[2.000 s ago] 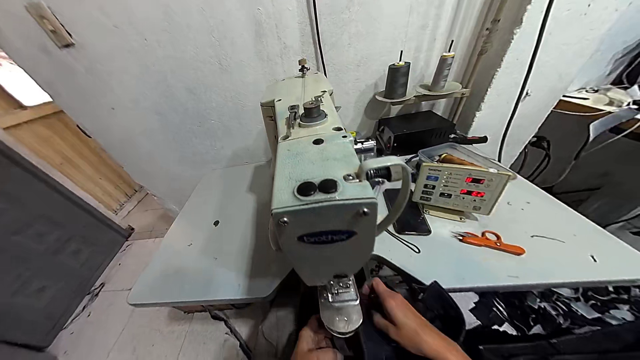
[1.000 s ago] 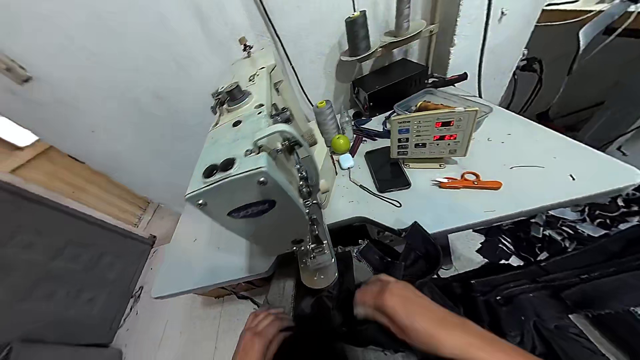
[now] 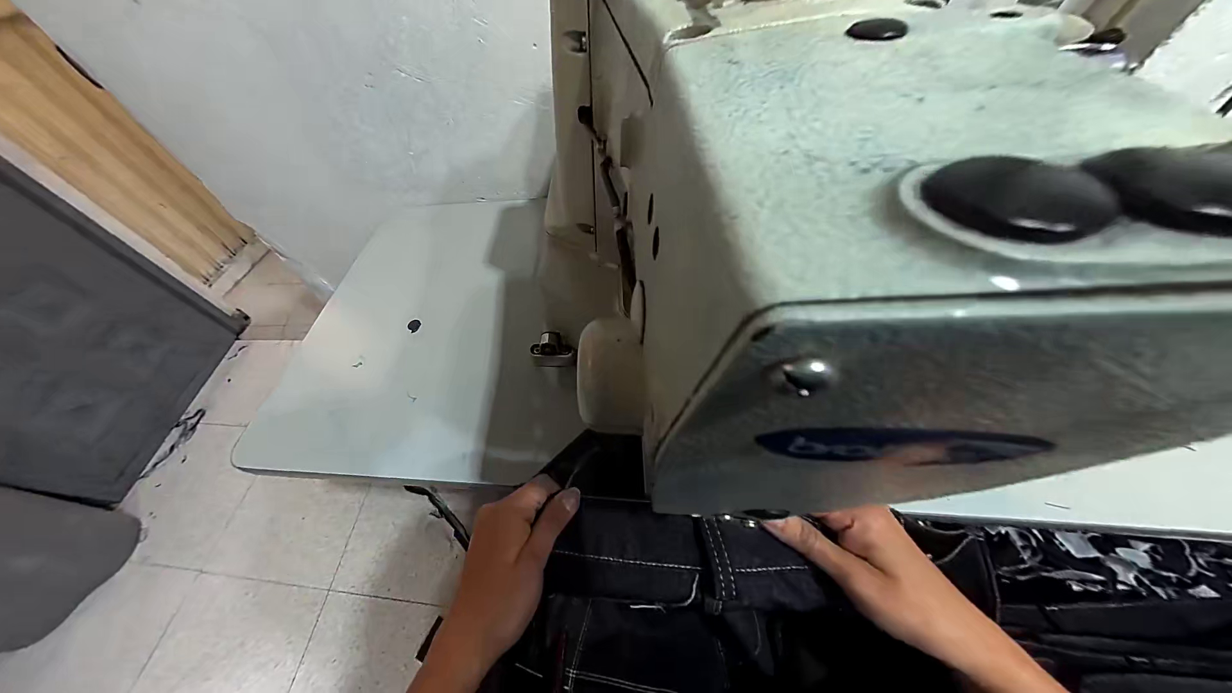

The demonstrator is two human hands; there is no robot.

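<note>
A pair of dark denim trousers with pale stitching (image 3: 645, 549) lies below the head of a Brother industrial sewing machine (image 3: 866, 385). My left hand (image 3: 525, 539) pinches the waistband's edge between thumb and fingers, left of the machine head. My right hand (image 3: 857, 549) holds the waistband at the right, its fingertips partly under the head's lower edge. Between my hands a belt loop and a loose white thread show on the denim. The needle and presser foot are hidden behind the machine head.
The white machine table (image 3: 385, 385) reaches left to the wall. A small metal fitting (image 3: 552, 350) sits on it beside the machine. Dark garments (image 3: 1116, 626) and fabric scraps (image 3: 1107, 563) lie at the right. A grey panel (image 3: 87, 337) stands at the far left above the tiled floor.
The view has moved much closer to the machine head. My hands, close together by the presser foot two seconds ago, are now farther apart on the waistband.
</note>
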